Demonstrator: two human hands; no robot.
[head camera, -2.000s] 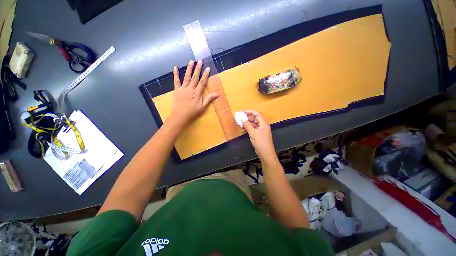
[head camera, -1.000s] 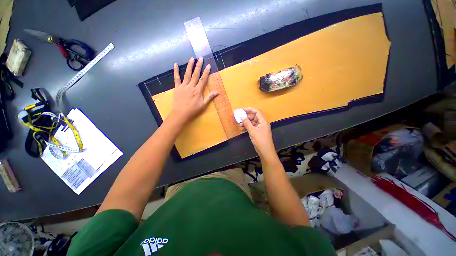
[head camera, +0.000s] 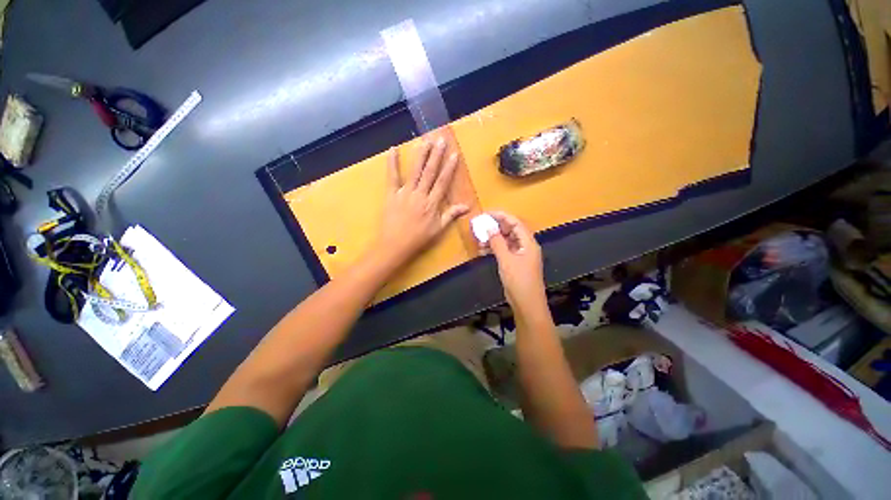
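Observation:
A yellow-tan card pattern piece (head camera: 635, 107) lies on dark navy fabric (head camera: 342, 144), which shows along its edges with white chalk lines near the upper left. A clear ruler (head camera: 414, 73) lies across both. My left hand (head camera: 422, 200) is spread flat on the card and the ruler's left edge, fingers apart, gripping nothing. My right hand (head camera: 516, 249) pinches white tailor's chalk (head camera: 485, 229) over the card near its lower edge, beside the ruler. A silvery and dark pattern weight (head camera: 540, 150) sits on the card to the right of the ruler.
At the left of the grey table (head camera: 264, 78) lie shears (head camera: 117, 109), a narrow white measuring strip (head camera: 147, 151), a yellow and black tape measure (head camera: 103, 278) heaped on a printed sheet (head camera: 176, 312), and small blocks. Boxes with scraps and bags stand below the table's near edge.
My left hand and the ruler have moved right along the card, uncovering a small dark hole near its left end. My right hand has shifted slightly right with the chalk.

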